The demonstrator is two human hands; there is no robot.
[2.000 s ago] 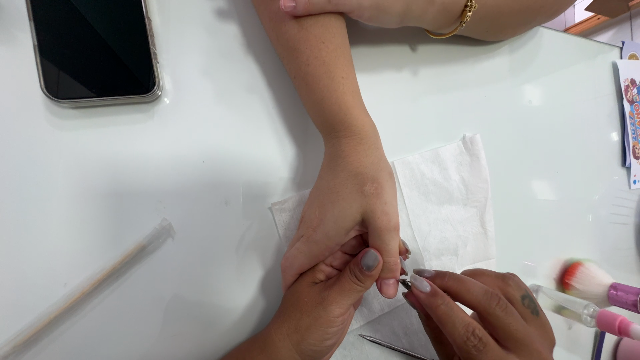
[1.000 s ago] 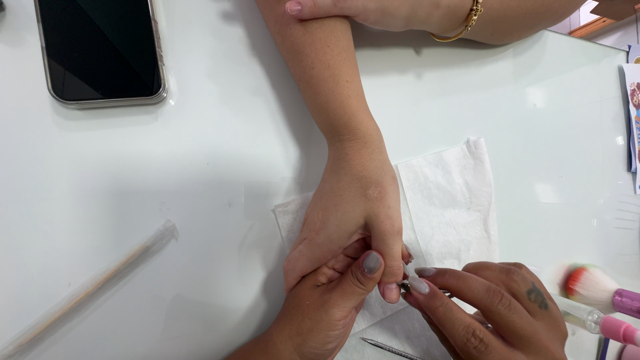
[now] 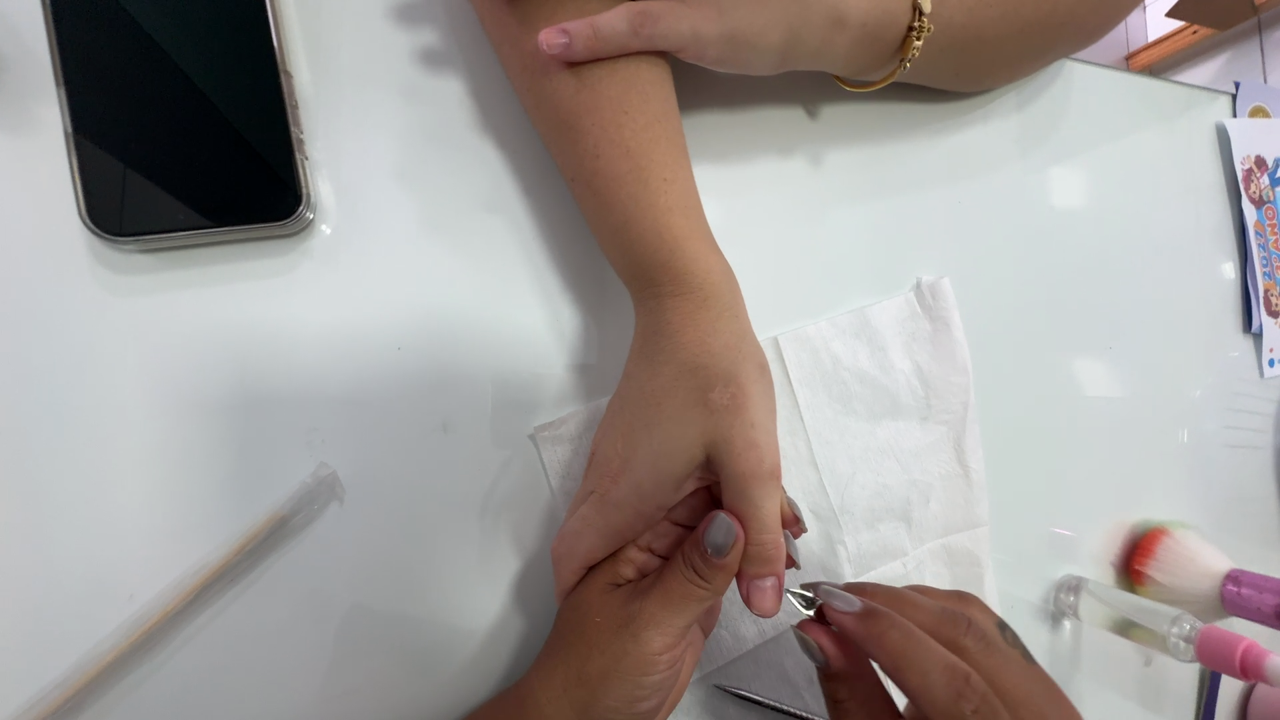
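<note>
My left hand (image 3: pixel 650 610), with grey nails, is wrapped around another person's hand (image 3: pixel 690 420), whose thumb points down toward me. In my right hand (image 3: pixel 930 650) is a small metal cuticle nipper (image 3: pixel 803 601), its tip just right of that thumb's nail; its handles are hidden by my fingers. Beneath the hands lies a white paper towel (image 3: pixel 890 420). A thin metal tool (image 3: pixel 768 702) with a pointed end rests on the towel between my hands.
A smartphone (image 3: pixel 180 110) lies at upper left, a wrapped wooden stick (image 3: pixel 190 600) at lower left. The person's other hand (image 3: pixel 700 35) rests across their forearm. At right are a soft brush (image 3: pixel 1180 570), a clear pink-ended tube (image 3: pixel 1130 615) and printed papers (image 3: pixel 1262 230) on the white table (image 3: pixel 400 350).
The nipper has come slightly away from the person's thumb and shows more clearly beside it. My left hand keeps its hold on the person's hand.
</note>
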